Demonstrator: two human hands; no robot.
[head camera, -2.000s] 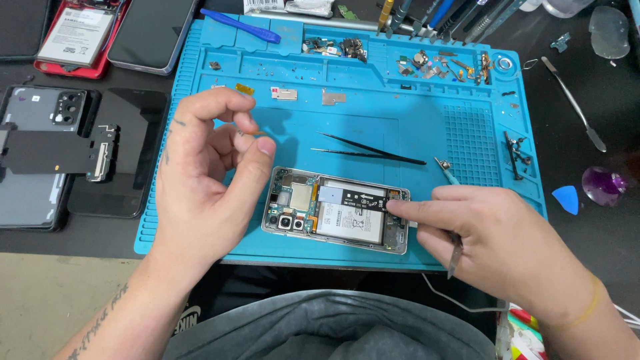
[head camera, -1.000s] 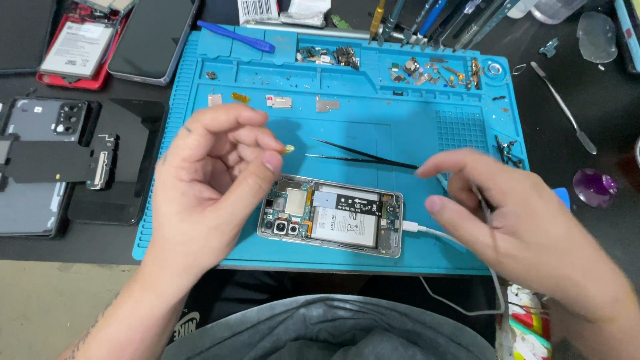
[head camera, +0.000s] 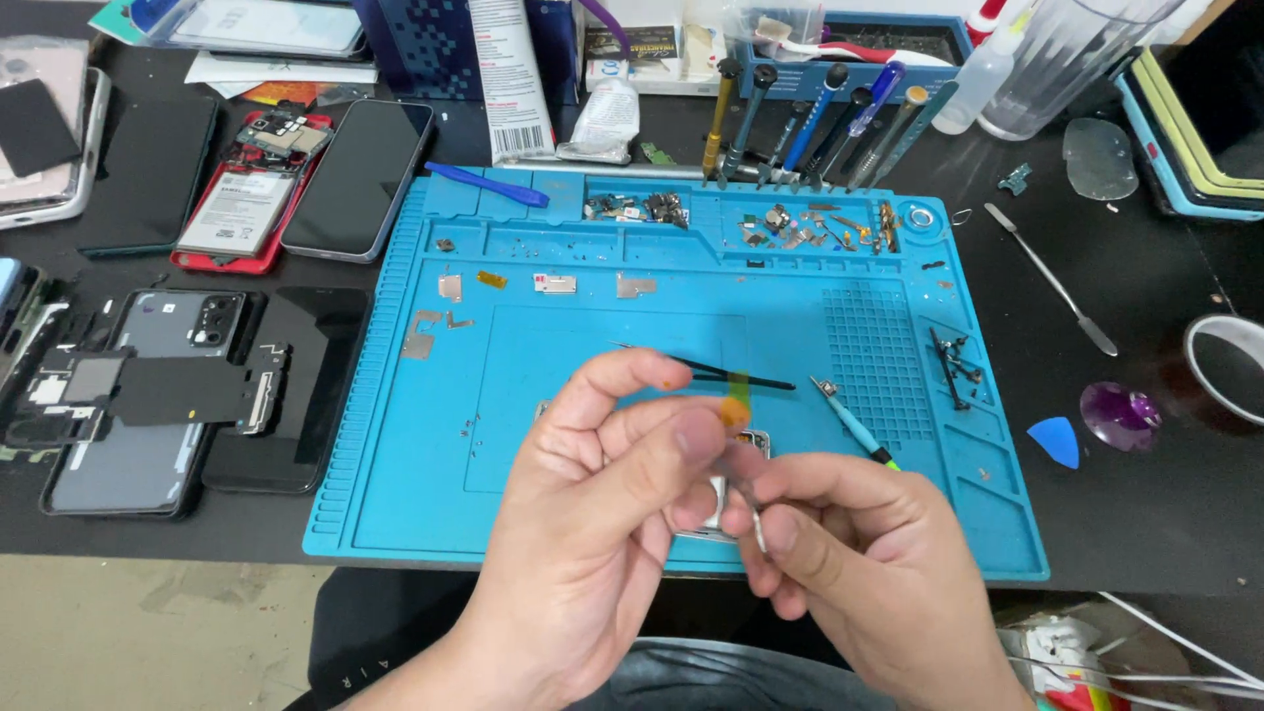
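Note:
My left hand (head camera: 622, 474) pinches a small piece of amber film or flex (head camera: 736, 407) between thumb and fingers, above the blue silicone repair mat (head camera: 612, 336). Close beside it, my right hand (head camera: 859, 543) holds a thin, blurred metallic item (head camera: 758, 523) whose kind I cannot tell. Under both hands lies the opened phone (head camera: 755, 441), mostly hidden. Black tweezers (head camera: 760, 382) rest on the mat just beyond my fingers. A teal-handled tool (head camera: 854, 425) lies right of them.
Screwdrivers (head camera: 815, 118) stand in a rack behind the mat. Phones and phone parts (head camera: 178, 395) lie at the left. A metal spatula (head camera: 1052, 281), a blue pick (head camera: 1055, 441), a purple suction cup (head camera: 1119, 415) and a tape roll (head camera: 1229, 365) are at the right.
My right hand has left the phone and come beside my left hand, and now holds a thin item. The white cable seen at the phone a second ago is no longer visible there. The view has shifted.

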